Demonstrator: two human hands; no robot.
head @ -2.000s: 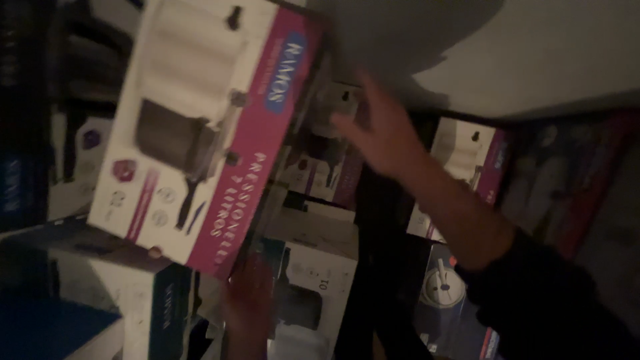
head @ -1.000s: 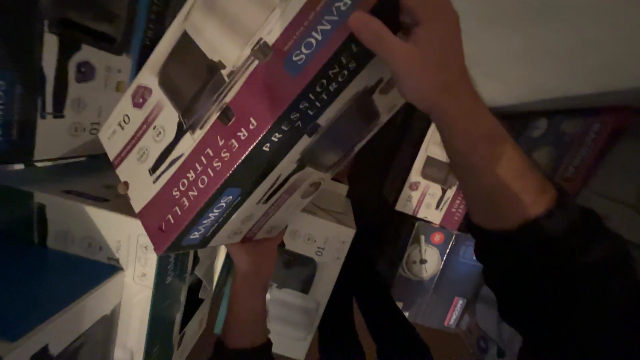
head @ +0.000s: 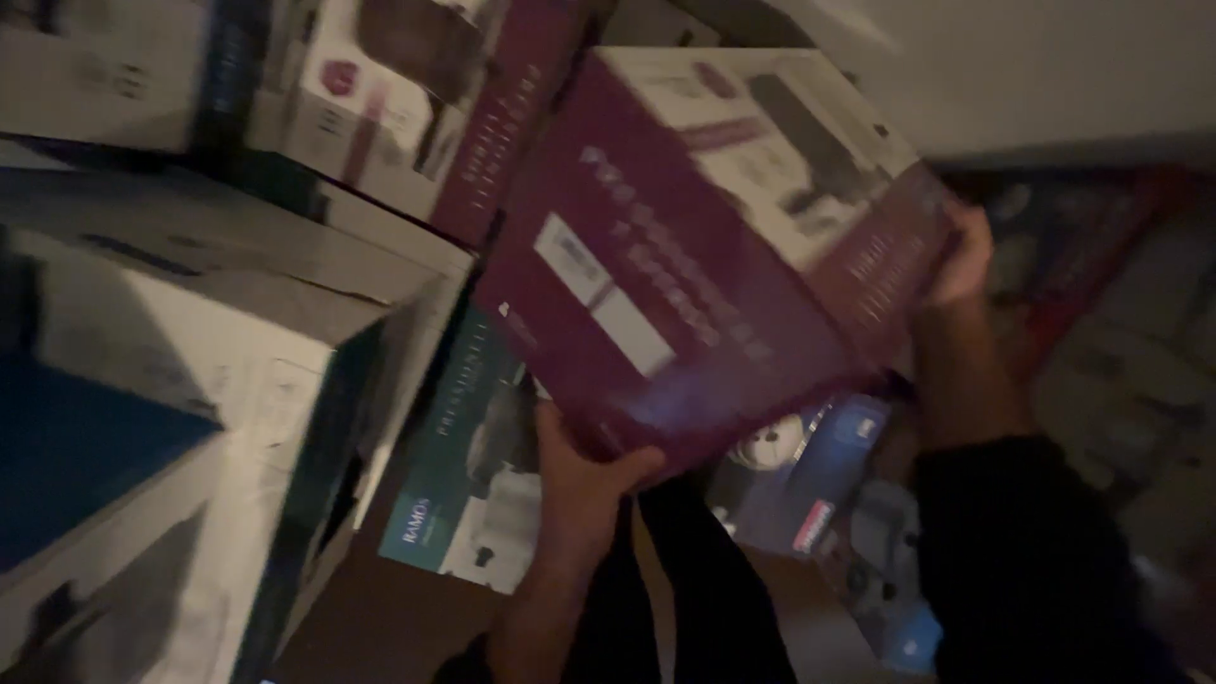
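My left hand (head: 589, 484) grips the lower corner of a maroon cardboard pressure cooker box (head: 655, 266), thumb on its end panel. My right hand (head: 964, 256) holds the same box at its right side, fingers partly hidden behind the edge. The box is tilted between both hands, with its maroon end facing me and a white side with a pot picture showing. Just left of it stands a similar white and magenta box (head: 399, 104). Below it, near my left hand, lies a teal and white cookware box (head: 446, 475).
A large white and dark green box (head: 275, 408) with a blue panel fills the left side. More boxes stand at the upper left. Lower right are a dark blue box (head: 779, 494) and other packaged goods. A pale wall (head: 1064, 76) rises at the upper right. The scene is dim and blurred.
Both hands have moved down, the right one also to the right. They held a magenta-striped box at the upper left; a similar box now stands there. The maroon end panel now faces me.
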